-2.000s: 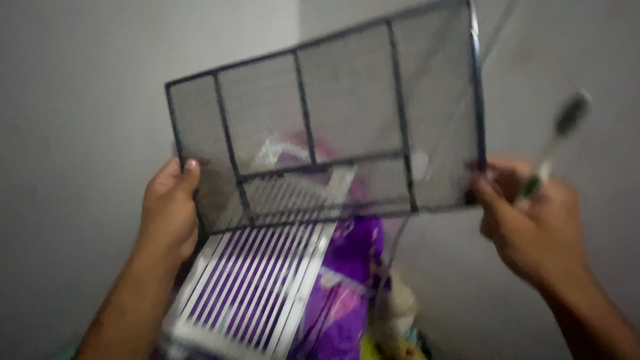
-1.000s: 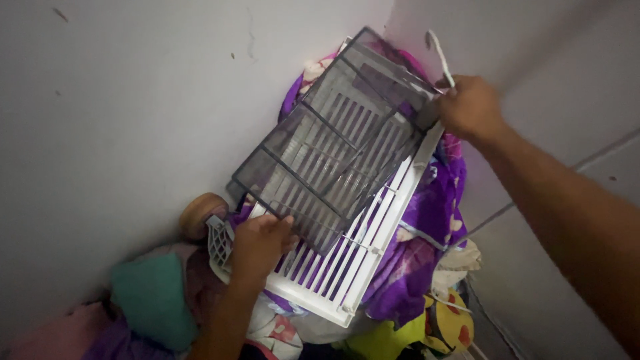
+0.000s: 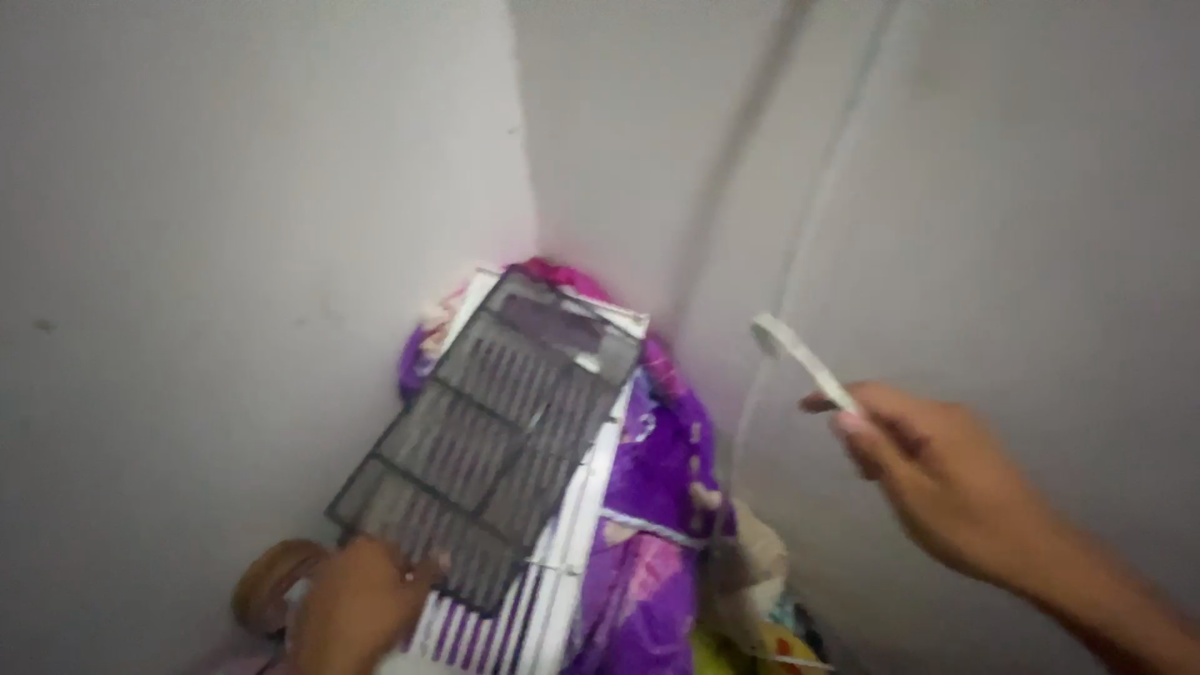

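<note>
A dark-framed mesh filter screen (image 3: 487,441) lies aslant on a white slatted plastic panel (image 3: 577,525). At the screen's lower left edge is my left hand (image 3: 361,595), blurred, its fingers against the frame; whether they grip it is hard to tell. My right hand (image 3: 923,469), off to the right and apart from the screen, holds a white-handled brush (image 3: 806,361) between thumb and fingers, its head pointing up and left. Beneath the panel, purple patterned cloth (image 3: 656,478) shows along the right side.
Pale walls (image 3: 281,234) meet in a corner behind the pile. A thin cable (image 3: 825,187) runs down the right wall. A round brownish object (image 3: 272,581) sits at the lower left, and yellow cloth (image 3: 787,647) at the lower right.
The screen, held up in both hands two seconds ago, now lies on the slatted panel. My right hand has come away from its upper edge with the brush and moved right.
</note>
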